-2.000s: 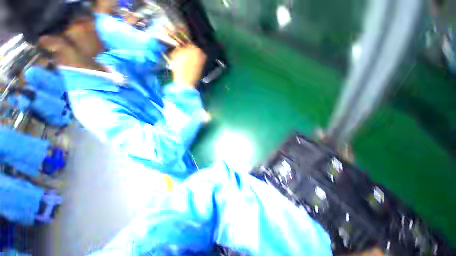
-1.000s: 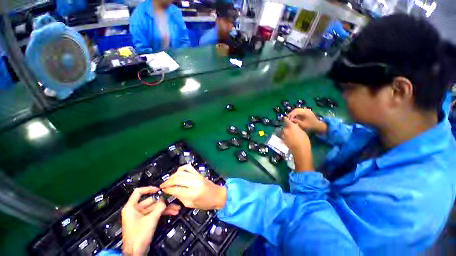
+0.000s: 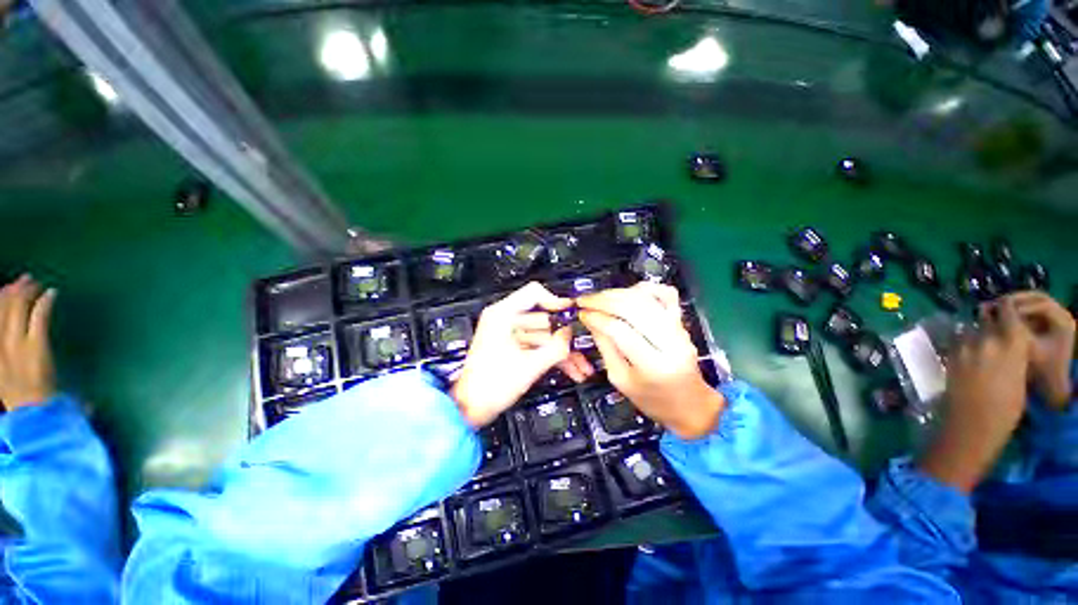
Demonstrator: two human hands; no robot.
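A large black tray [image 3: 298, 284] with rows of square pockets lies on the green bench in front of me. Most visible pockets hold black square units with greenish-grey round centres; the far left corner pocket is empty. My left hand [image 3: 517, 349] and my right hand [image 3: 648, 355] meet above the tray's middle. Between their fingertips they hold a small dark unit [image 3: 570, 317], mostly hidden by the fingers. My hands and blue sleeves cover part of the tray.
A grey metal post [image 3: 225, 130] slants beyond the tray. At right, a neighbour's hands [image 3: 987, 366] are near loose black units [image 3: 807, 245], a yellow piece [image 3: 891, 301], a whitish bag [image 3: 920, 360] and a thin black tool [image 3: 828, 396]. Another person's hand [image 3: 24, 343] is at far left.
The view has turned down from the neighbour and fan onto the tray, now centred. My hands still hold a small dark thing between their fingertips.
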